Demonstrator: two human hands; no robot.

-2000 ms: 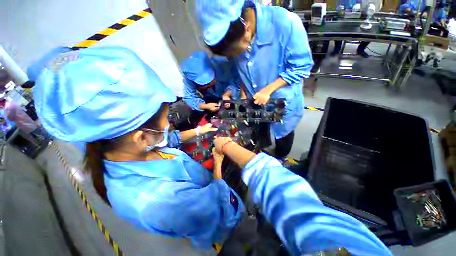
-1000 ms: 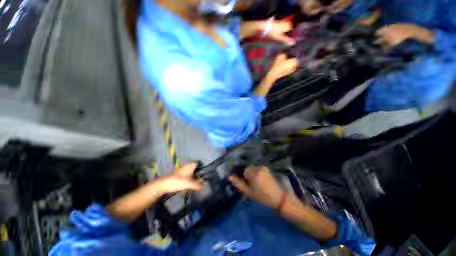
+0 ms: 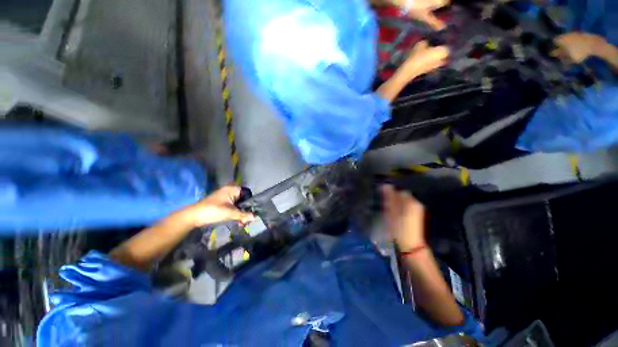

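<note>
A dark wave-solder pallet [image 3: 268, 228] with rectangular cut-outs lies slanted in front of my chest, low in the view. My left hand [image 3: 220, 206] is closed around its upper left edge, with a small black lump at the fingertips. My right hand [image 3: 401, 215] is blurred, at the right end of the pallet near a dark patch; whether it holds anything cannot be made out.
A large black bin [image 3: 515, 251] stands at the right. Coworkers in blue stand opposite, hands over a bin with red lining [image 3: 395, 42]. Another blue sleeve [image 3: 88, 176] reaches in from the left. Yellow-black tape [image 3: 227, 108] runs along the grey floor.
Since the first frame, my right arm has come back from the coworkers and the view has tilted down to the pallet. Since the second, my right hand has moved right and a blue sleeve has entered from the left.
</note>
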